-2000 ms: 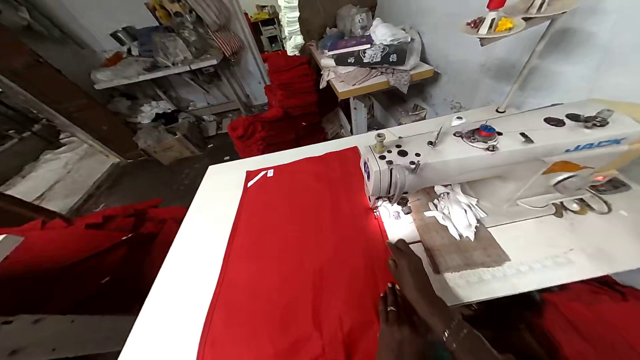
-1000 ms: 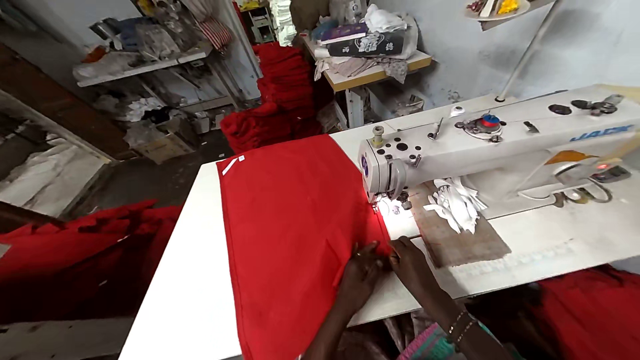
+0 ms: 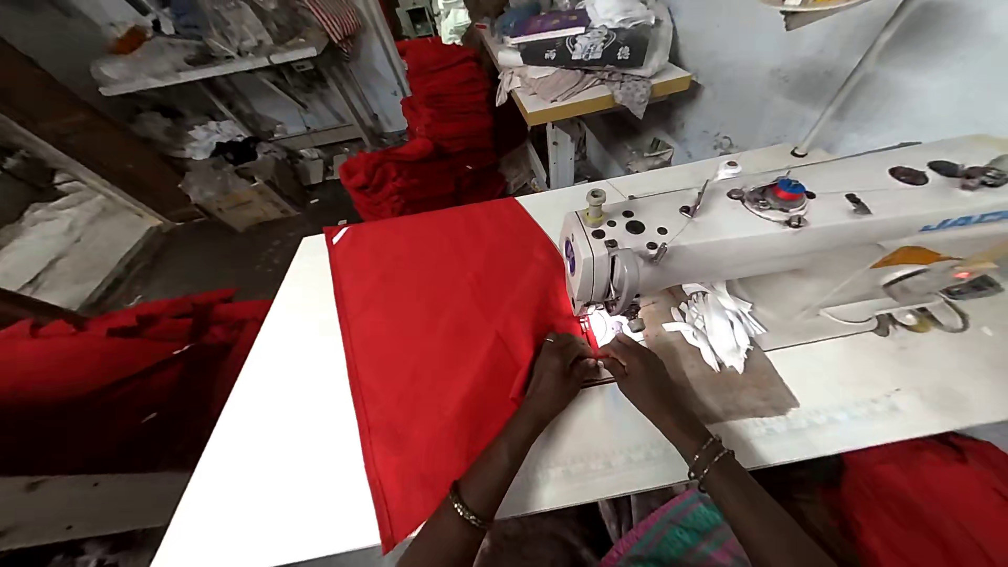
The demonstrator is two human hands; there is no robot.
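Note:
A large piece of red fabric (image 3: 441,339) lies on the white sewing table (image 3: 260,441), its right edge running under the head of the white Jack sewing machine (image 3: 709,244). My left hand (image 3: 559,370) grips the fabric's edge just in front of the lit needle area. Close beside it, my right hand (image 3: 634,366) pinches the same edge between thumb and fingers. The fingertips of both hands almost meet. White fabric strips (image 3: 720,323) lie on a brown cloth patch (image 3: 740,386) right of the needle area. The needle tip itself cannot be made out.
Folded red fabric (image 3: 449,118) is stacked behind the table. More red fabric lies at the left (image 3: 118,378) and at the lower right (image 3: 929,504). A side table (image 3: 606,98) with bags and cloths stands at the back, and a thread stand pole (image 3: 850,79) rises behind the machine.
Both hands have moved up along the fabric's edge, closer to the needle area. The left hand, lower down one second ago, is now beside the right. The fabric's near part has shifted.

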